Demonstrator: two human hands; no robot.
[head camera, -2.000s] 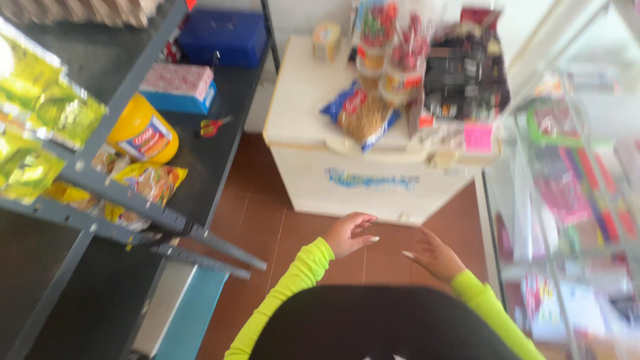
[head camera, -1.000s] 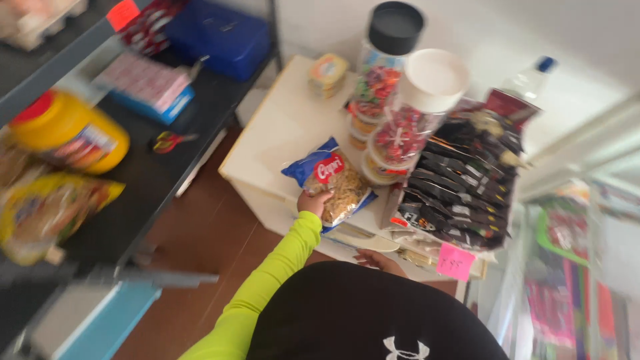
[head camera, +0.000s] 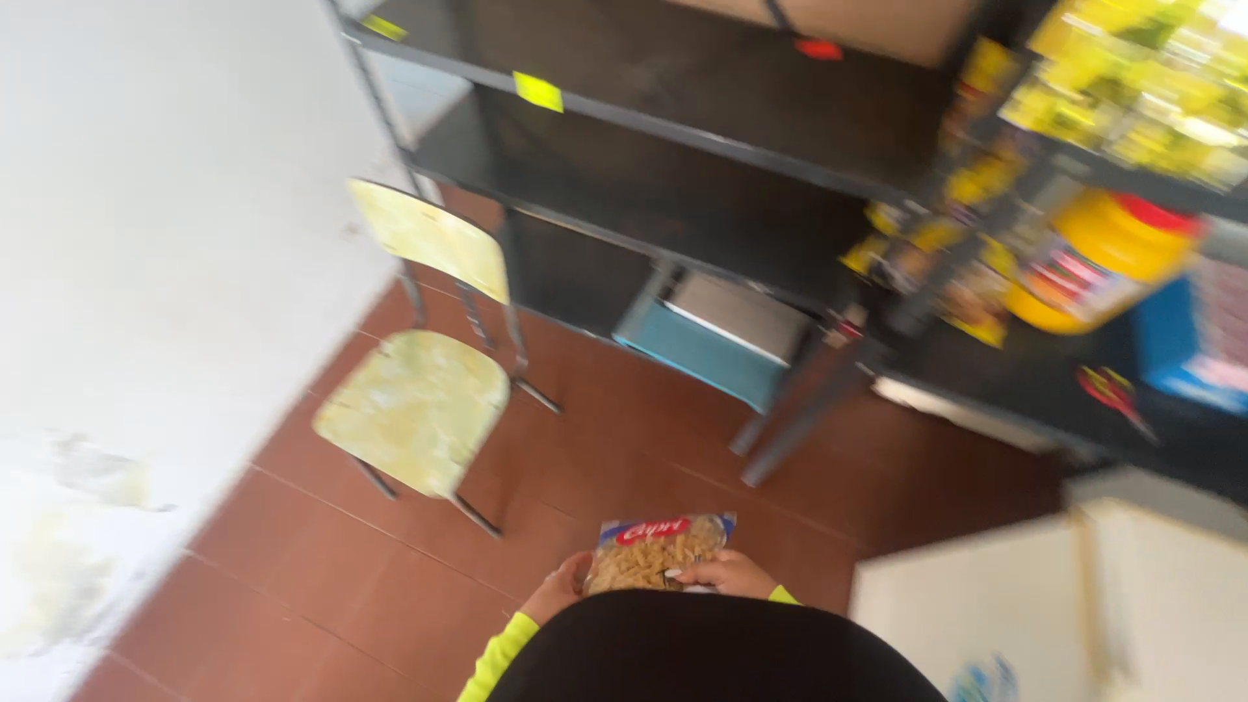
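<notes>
A clear plastic bag of dry pasta (head camera: 643, 564) with a blue and red printed top is held in front of my body, low in the view. My left hand (head camera: 564, 588) grips its left edge. On the right side, my right hand (head camera: 731, 573) holds it with the thumb over the front. My dark top hides the lower part of the bag.
A pale yellow chair (head camera: 414, 414) stands on the red tiled floor by the white wall. Dark metal shelves (head camera: 673, 224) carry a blue tray (head camera: 697, 356), yellow packets and a large yellow jar (head camera: 1102, 258). Scissors (head camera: 1111, 392) lie on the right shelf. A white chest (head camera: 965, 595) is at lower right.
The pasta bag, on the white chest one second ago with a hand on it, is now off it and held in both hands. The view has swung left towards the chair and shelves.
</notes>
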